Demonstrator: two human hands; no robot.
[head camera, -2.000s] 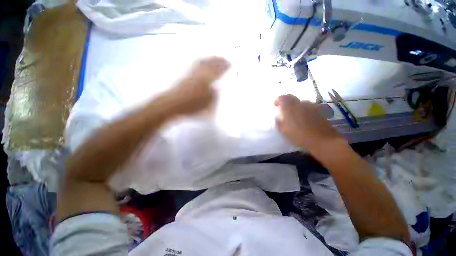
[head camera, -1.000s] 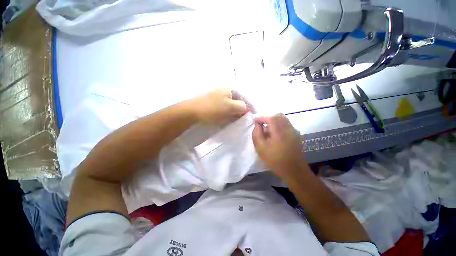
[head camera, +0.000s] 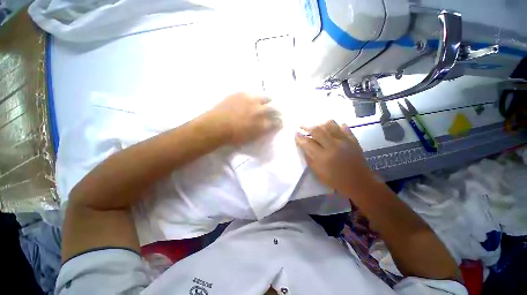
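A white fabric garment piece lies over the table's front edge and hangs toward my lap. Its upper part is overexposed. My left hand is bare, with curled fingers gripping the fabric left of the needle area. My right hand is bare, its fingertips bent on the fabric just to the right, a small gap from the left. The sewing machine head stands behind and right of my hands. Its presser foot area is washed out by the lamp light.
Thread snips, a grey rounded plate and a yellow chalk piece lie right of the needle. Scissors are at the far right. Measuring tape runs along the front edge. Brown cardboard is at left, white cloth heaps at lower right.
One second ago my fingers met at the fabric's edge. Now my hands are slightly apart, the right one further right, and the fabric is spread flatter between them. The view has shifted a little.
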